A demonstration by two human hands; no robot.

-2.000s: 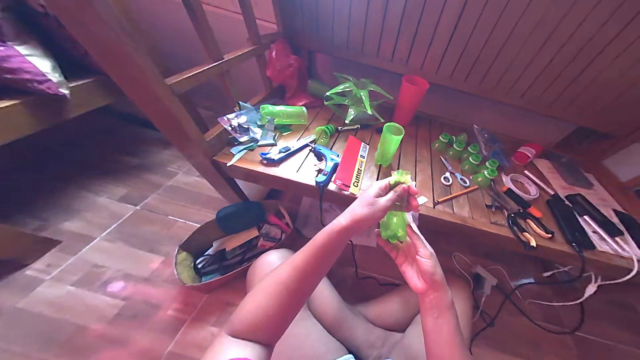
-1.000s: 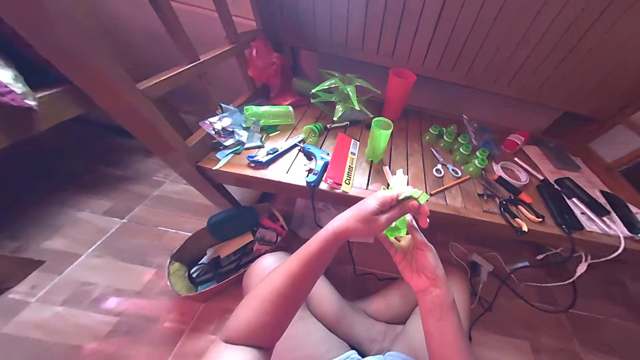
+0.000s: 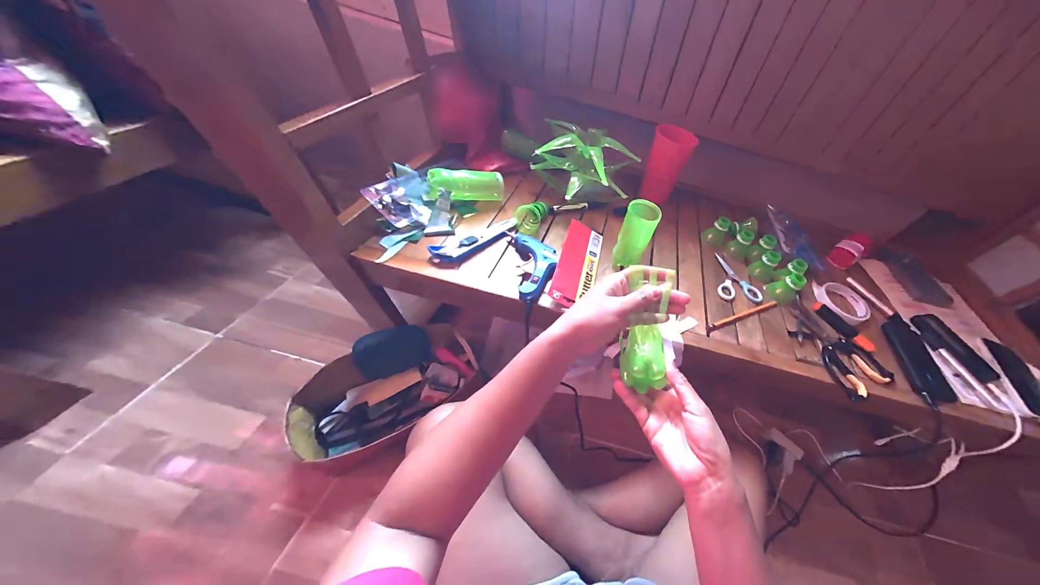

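A piece of a green plastic bottle (image 3: 644, 357), its lobed base downward, stands upright between my hands in front of the table edge. My left hand (image 3: 605, 309) grips its upper part, where narrow cut strips show around the fingers. My right hand (image 3: 682, 431) supports the base from below with its fingertips. Just beyond them on the table is an upright green plastic cylinder (image 3: 637, 231). A red cutter box (image 3: 578, 260) and a blue glue gun (image 3: 536, 264) lie to its left; scissors (image 3: 738, 284) and a pencil (image 3: 743, 316) lie to its right.
A slatted wooden table (image 3: 691, 276) holds several green bottle tops (image 3: 764, 264), pliers (image 3: 853, 366), a tape roll (image 3: 841, 302), a red cylinder (image 3: 668, 162), a spiky green plastic piece (image 3: 585, 158) and a blue utility knife (image 3: 473, 242). Below are a filled basket (image 3: 305, 439) and cords (image 3: 894, 532).
The left hand has shifted its hold on the green bottle piece; its body and lobed base now show more fully than one second ago. The right hand has opened out beneath it.
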